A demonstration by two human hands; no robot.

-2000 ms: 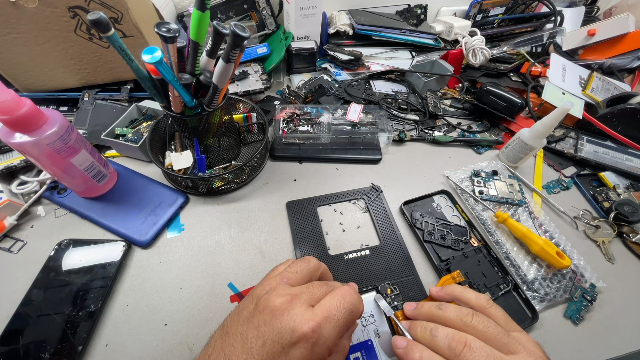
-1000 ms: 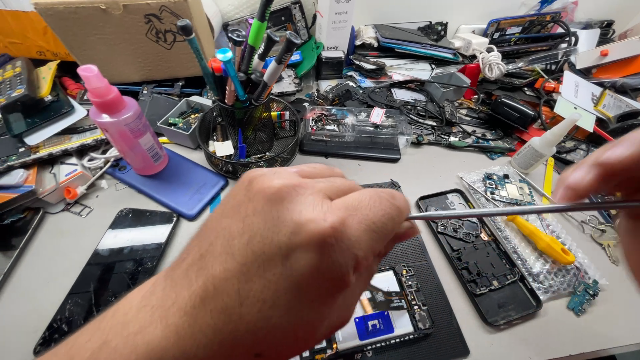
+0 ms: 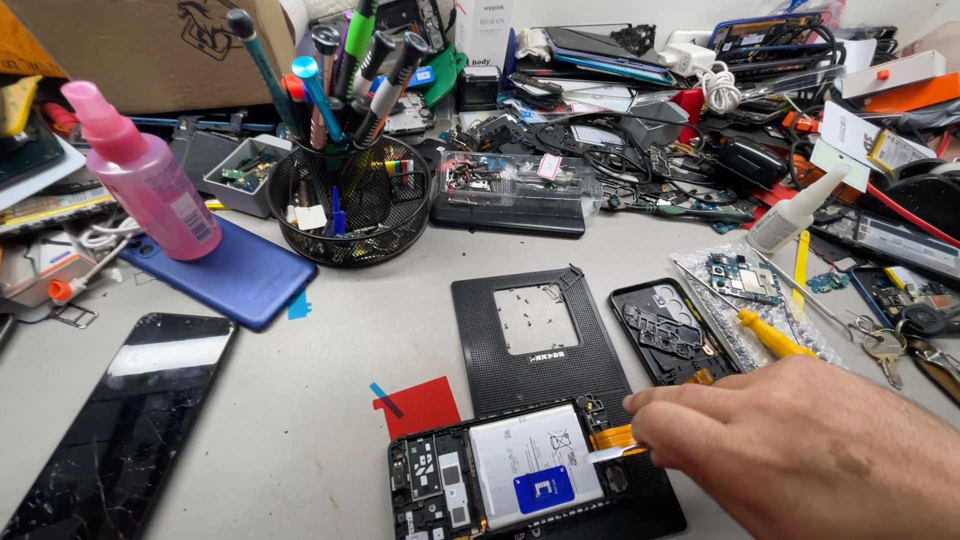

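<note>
My right hand (image 3: pixel 757 442) reaches in from the lower right, closed around a metal pry tool (image 3: pixel 611 453). The tool's flat tip lies over the right edge of a white phone battery (image 3: pixel 525 457), beside an orange flex cable (image 3: pixel 613 436) near my fingertips. The battery, bearing a blue sticker (image 3: pixel 544 489), sits in an opened phone frame (image 3: pixel 427 480). That frame rests on a black perforated work mat (image 3: pixel 547 382), whose square window (image 3: pixel 536 321) holds small screws. My left hand is out of view.
Right of the mat lie a black phone back housing (image 3: pixel 671 330), a circuit board (image 3: pixel 742 277) on bubble wrap and a yellow-handled tool (image 3: pixel 772 334). A cracked phone (image 3: pixel 127 427), blue phone (image 3: pixel 225 277), pink spray bottle (image 3: pixel 161 187) and mesh tool holder (image 3: pixel 352 202) stand left. Loose parts crowd the back.
My left hand, in front of the phone a second ago, has left the view. The long metal tool, then raised between both hands, is now down at the battery in my right hand.
</note>
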